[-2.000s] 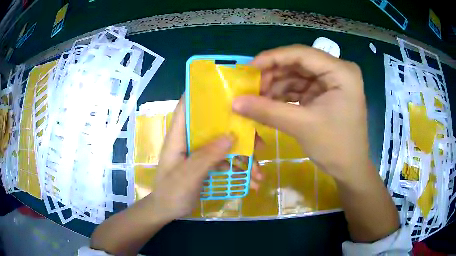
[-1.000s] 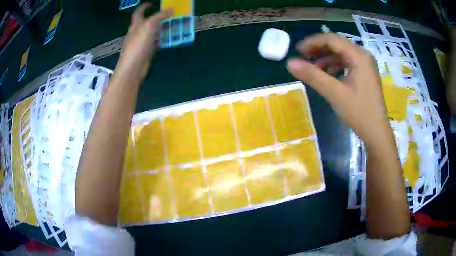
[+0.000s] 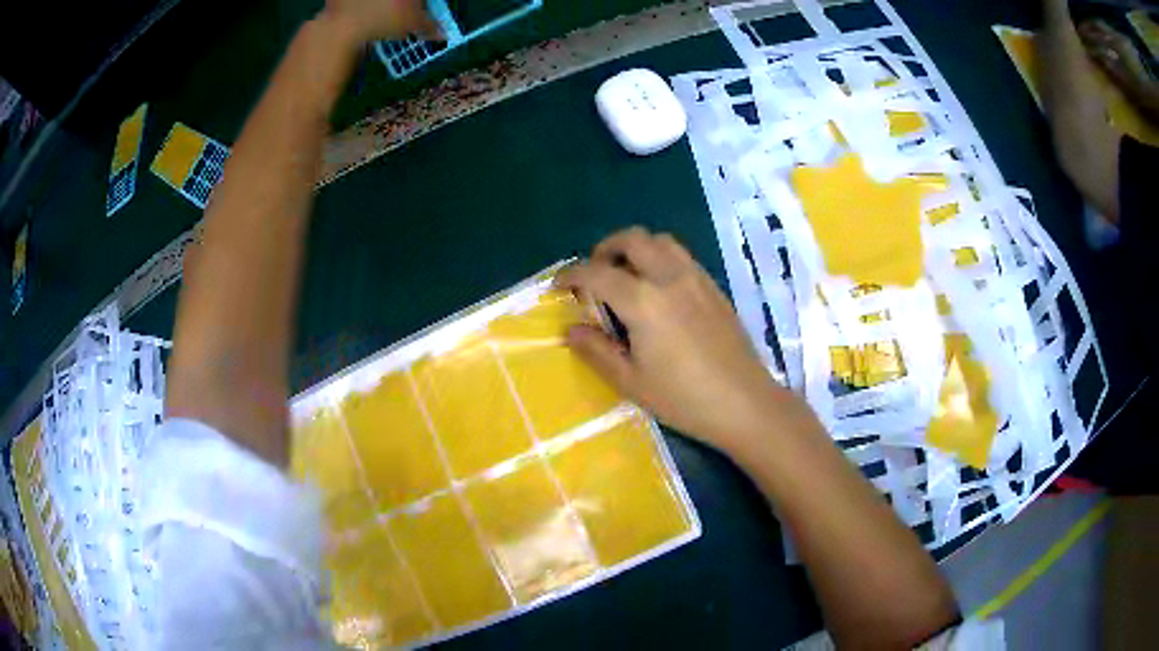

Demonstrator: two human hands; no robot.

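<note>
The sticker sheet (image 3: 508,471) lies tilted on the green bench, with two rows of yellow pieces. My right hand (image 3: 680,343) is at its upper right corner, with bent fingers and thumb touching the corner piece; whether they pinch it is unclear. My left hand (image 3: 375,15) is blurred and cut off by the top edge. It is at a light-blue bare phone frame (image 3: 413,54) at the far side of the bench; its grip is hidden. My left forearm and sleeve cover the sheet's left end.
Waste lattice with yellow scraps (image 3: 864,229) is heaped at the right, another white lattice heap (image 3: 108,509) at the left. A small white case (image 3: 641,111) lies beyond the sheet. Frames with yellow upper parts (image 3: 191,163) lie far left. Another person's arm (image 3: 1080,127) shows at upper right.
The view has turned. My left hand has let go of the yellow-covered frame and is now at a bare one. My right hand has come down from above the bench to the sheet's corner.
</note>
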